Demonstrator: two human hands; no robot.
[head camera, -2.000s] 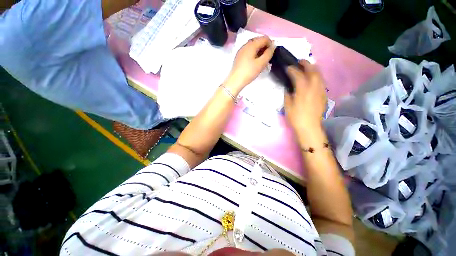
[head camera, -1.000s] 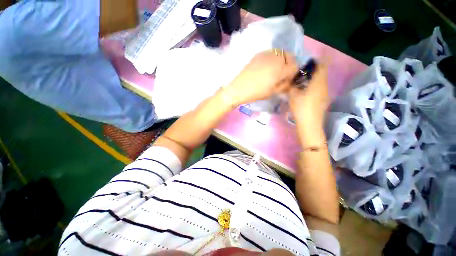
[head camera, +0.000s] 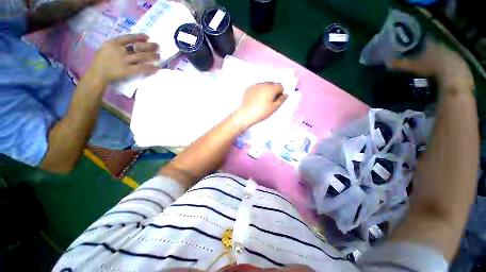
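Note:
My left hand (head camera: 261, 103) lies with curled fingers on the stack of white bags (head camera: 176, 109) on the pink table; whether it pinches a sheet cannot be told. My right hand (head camera: 426, 61), blurred and stretched out at the upper right, is closed around the lower part of a bagged bottle (head camera: 399, 34) over the dark green surface. The bottle's dark end shows in the bag's loose opening. Two black bottles (head camera: 194, 48) with white labels stand at the table's far edge. Many bagged bottles (head camera: 381, 171) cluster at the right, partly behind my right forearm.
A co-worker's hand (head camera: 125, 58) is over white sheets (head camera: 160, 24) at the left. Another black bottle (head camera: 335, 40) stands on the dark green surface beyond the pink table (head camera: 330, 103). Small printed pieces (head camera: 296, 146) lie at the table's middle.
My hands have parted: the right has swung out to the upper right, while the left is back on the bag stack. The co-worker's hand has come into view. The camera view has shifted.

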